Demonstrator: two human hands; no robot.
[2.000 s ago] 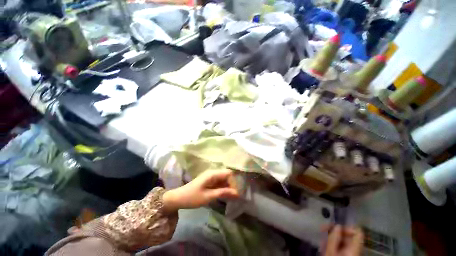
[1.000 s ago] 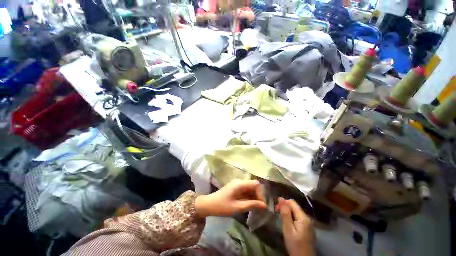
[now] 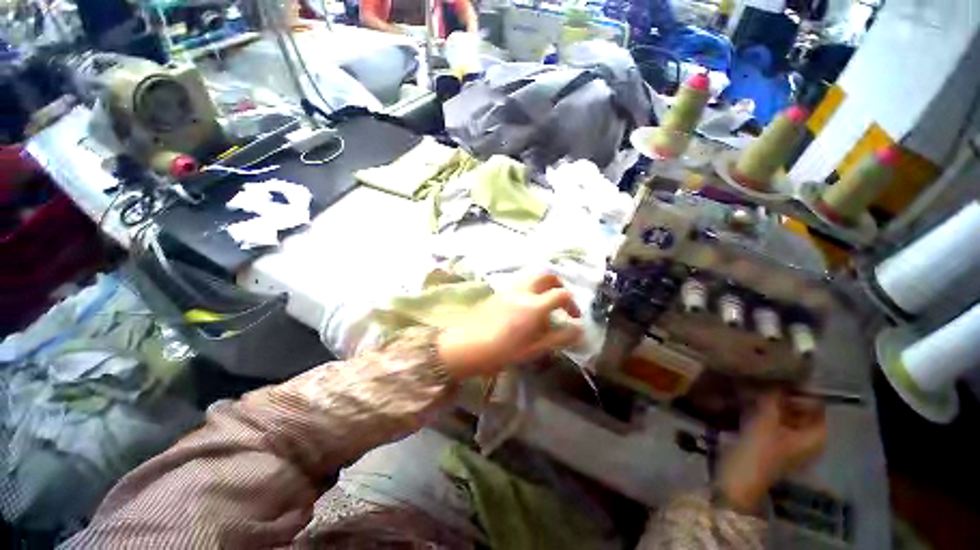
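Observation:
The overlock machine (image 3: 741, 274) stands at the right, with a blue logo and four pale knobs. My left hand (image 3: 510, 328) is left of its needle area, over white fabric (image 3: 580, 285) and pale green fabric (image 3: 430, 304); its fingers are curled, and whether they pinch cloth is hidden. My right hand (image 3: 776, 440) is blurred, at the machine's lower front. A thin dark rod (image 3: 838, 399) shows beside its fingers; I cannot tell whether it is held. A loose thread hangs below the needle area. More green cloth (image 3: 500, 500) lies over my lap.
Green thread cones (image 3: 765, 150) stand behind the machine, white cones (image 3: 930, 258) at far right. A lockstitch machine (image 3: 161, 107) and white scraps (image 3: 269, 212) are at left, a grey fabric pile (image 3: 543, 113) behind. A grey bag (image 3: 231, 333) hangs at the table edge. A person's arms show at the top.
My hands were close together below the fabric one second ago and are now apart. The left has moved up toward the needle area, the right rightward to the machine's front. The view has shifted.

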